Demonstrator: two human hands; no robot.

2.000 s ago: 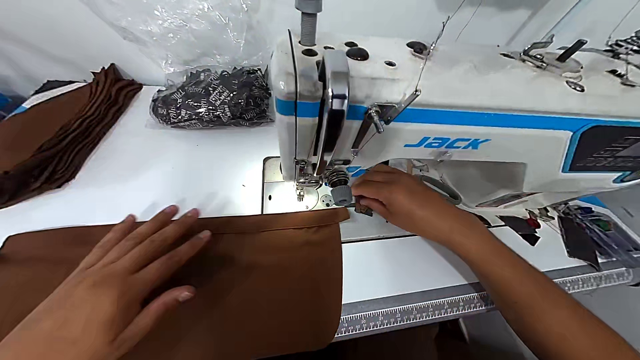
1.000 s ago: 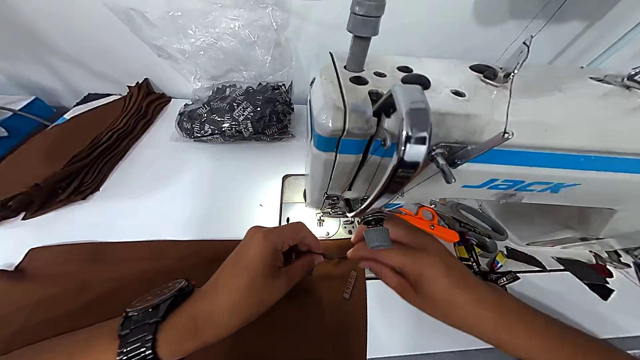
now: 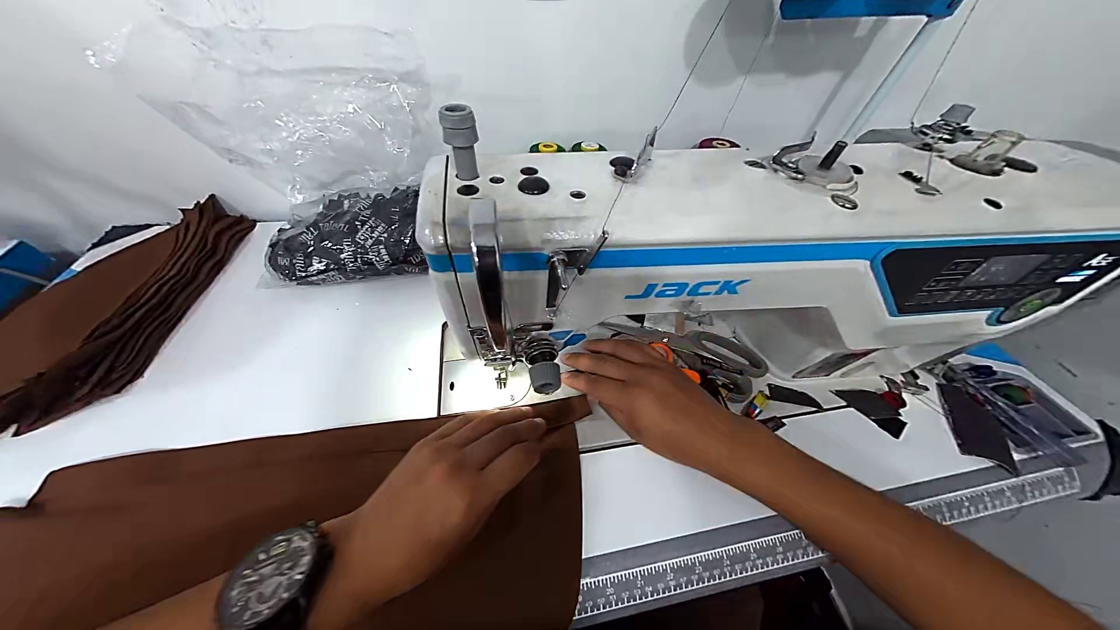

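Note:
A brown fabric panel (image 3: 219, 499) lies over the table in front of a Jack industrial sewing machine (image 3: 752, 219), its folded top edge near the lit presser foot (image 3: 501, 374). My left hand (image 3: 455, 490), with a dark wristwatch (image 3: 278, 573) at the wrist, rests on the panel, its fingertips at the folded edge. My right hand (image 3: 643, 394) is beside the grey tension knob (image 3: 544, 376), just above the panel's right corner; whether its fingers grip anything is not clear. The small label seen on the fabric earlier does not show.
A stack of brown fabric pieces (image 3: 140, 306) lies at the left. Behind the panel is a clear bag of black printed labels (image 3: 350, 236). Scissors (image 3: 726, 350) and dark scraps (image 3: 866, 404) lie under the machine arm. A measuring tape (image 3: 700, 577) runs along the front edge.
My hands, pinched together over the fabric a second ago, are now apart, the left one flat on the panel and the right one beside the knob. The view has shifted.

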